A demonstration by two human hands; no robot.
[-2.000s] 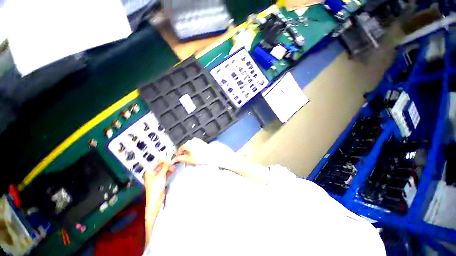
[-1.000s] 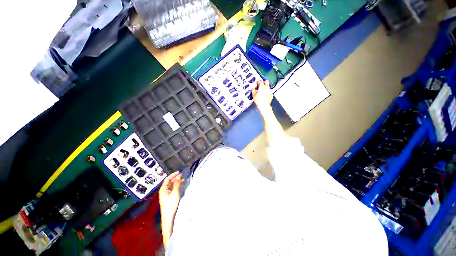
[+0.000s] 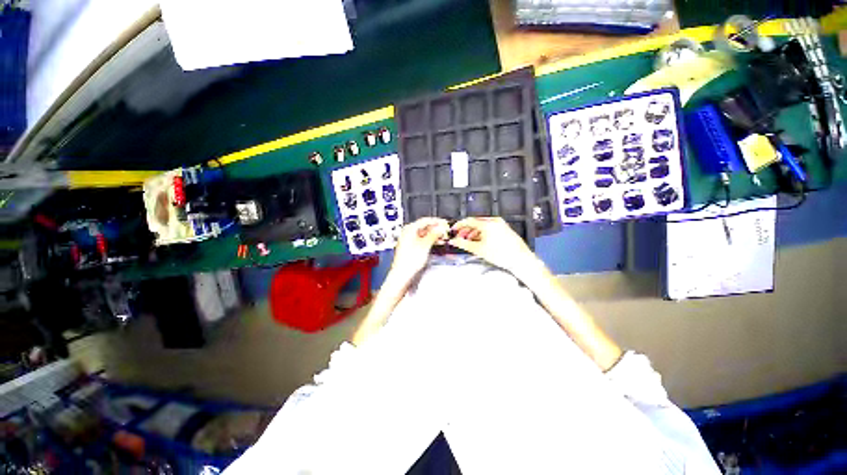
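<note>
My left hand (image 3: pixel 424 239) and my right hand (image 3: pixel 485 237) meet at the near edge of the dark foam tray (image 3: pixel 459 221). Their fingertips are together around a small dark part (image 3: pixel 449 237), possibly a watch case; its details are too small to tell. The foam tray has square pockets and a small white block (image 3: pixel 460 170) on it. A white parts tray with rows of small dark watch parts (image 3: pixel 367 201) is left of it. A larger blue-rimmed parts tray (image 3: pixel 682 153) is at its right.
A row of small metallic parts (image 3: pixel 353 151) lies behind the left tray. A dark plate with a fixture (image 3: pixel 288 206) is further left. A red stool (image 3: pixel 311 299) is below the bench. A blue-handled tool (image 3: pixel 715 139), cords and a paper sheet (image 3: pixel 722 255) are at the right.
The view has turned and moved. My right hand has left the right-hand parts tray and come to my left hand, and both now hold a small part between them.
</note>
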